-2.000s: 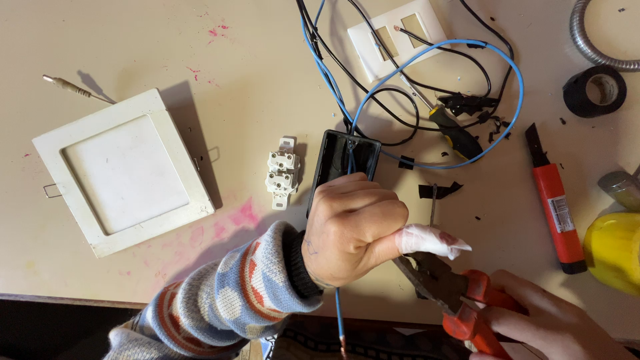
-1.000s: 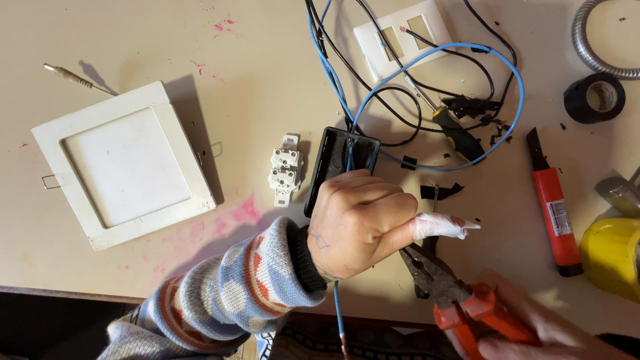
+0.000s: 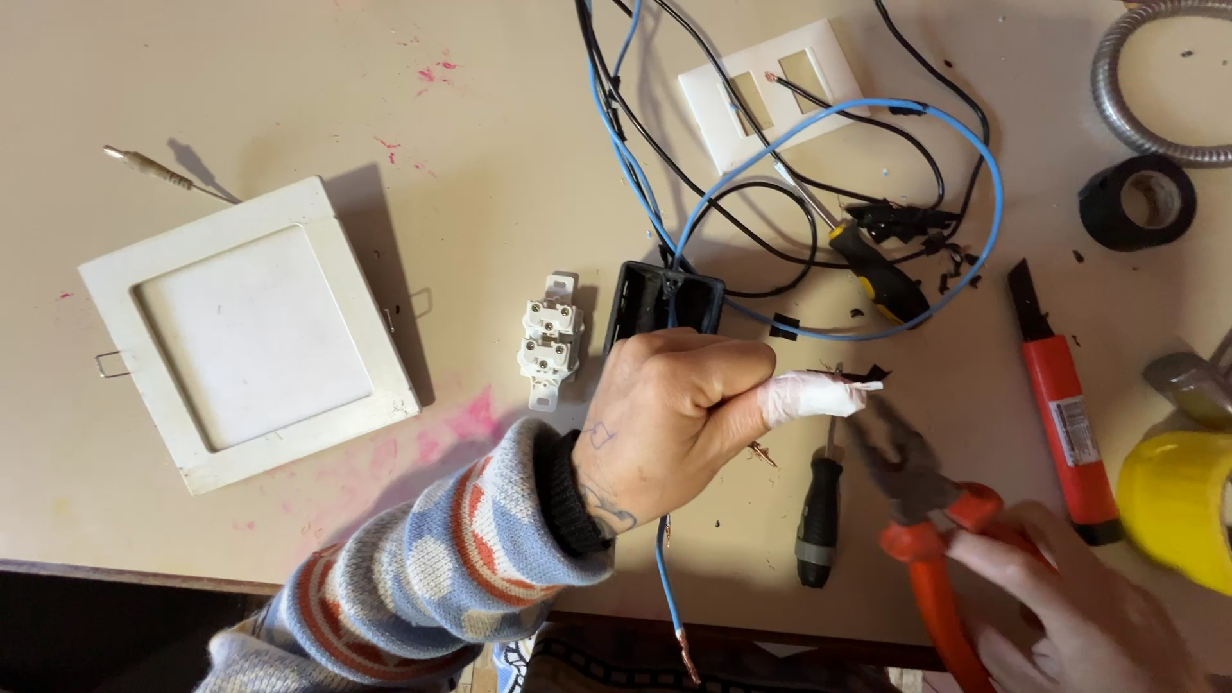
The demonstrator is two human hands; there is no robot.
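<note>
My left hand (image 3: 674, 423), its thumb wrapped in white, is closed over electrical wires at the lower end of a black plastic box (image 3: 707, 294). A blue wire (image 3: 664, 577) with a bare copper end hangs below the fist, and another stripped copper end (image 3: 763, 455) shows beside the palm. What lies inside the fist is hidden. My right hand (image 3: 1068, 597) grips red-handled combination pliers (image 3: 924, 500), blurred, their jaws parted just below the wrapped thumb. Between the hands a black-handled screwdriver (image 3: 818, 525) lies on the table.
A square light panel (image 3: 255, 337) lies at left, a white socket module (image 3: 551, 342) beside the box. Behind are a wall plate (image 3: 707, 111), looped wires and a yellow-black screwdriver (image 3: 881, 274). At right are black tape (image 3: 1092, 207), a red utility knife (image 3: 1064, 414), metal conduit (image 3: 1107, 87) and a yellow object (image 3: 1179, 500).
The pliers have moved down and right, away from the left thumb, uncovering the black-handled screwdriver. The left fist stays over the wires by the box.
</note>
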